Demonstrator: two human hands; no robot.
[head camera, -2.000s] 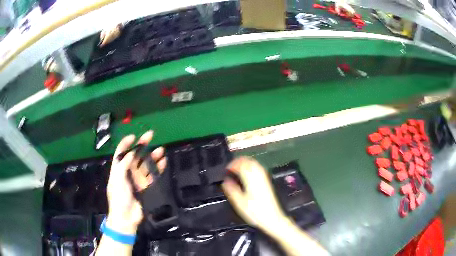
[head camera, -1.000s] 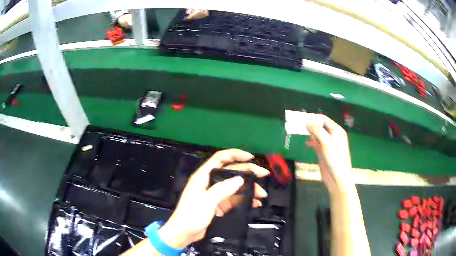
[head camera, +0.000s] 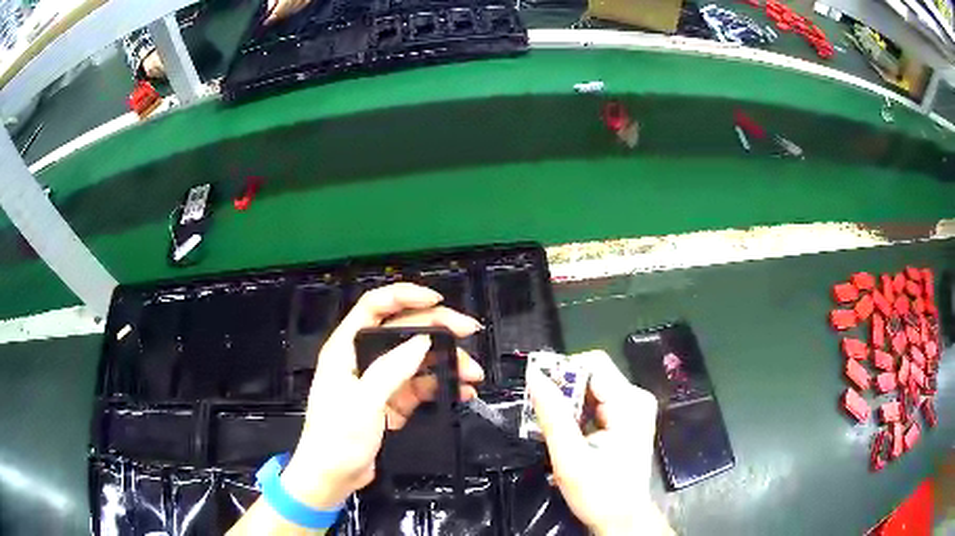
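My left hand (head camera: 382, 393), with a blue band at the wrist, holds a matt black housing (head camera: 424, 461) upright over the tray, thumb across its upper opening. My right hand (head camera: 602, 445) holds a white circuit board (head camera: 555, 393) with blue squares, just right of the housing and apart from it. A thin pale strand shows between the board and the housing. The black blister tray (head camera: 246, 340) lies under both hands; its pockets behind my left hand are partly hidden.
A glossy black phone-like slab (head camera: 696, 429) lies right of the tray. Many red parts (head camera: 885, 345) are piled farther right, with a red bin (head camera: 909, 518) at the lower right edge. The green belt (head camera: 419, 204) carries a part-built unit (head camera: 192, 222) and red pieces. Another person's hand (head camera: 152, 65) shows beyond.
My right hand has brought the white board from over the belt back beside the housing. A red part and a white board seen earlier near the tray's far edge no longer show there. The view has shifted.
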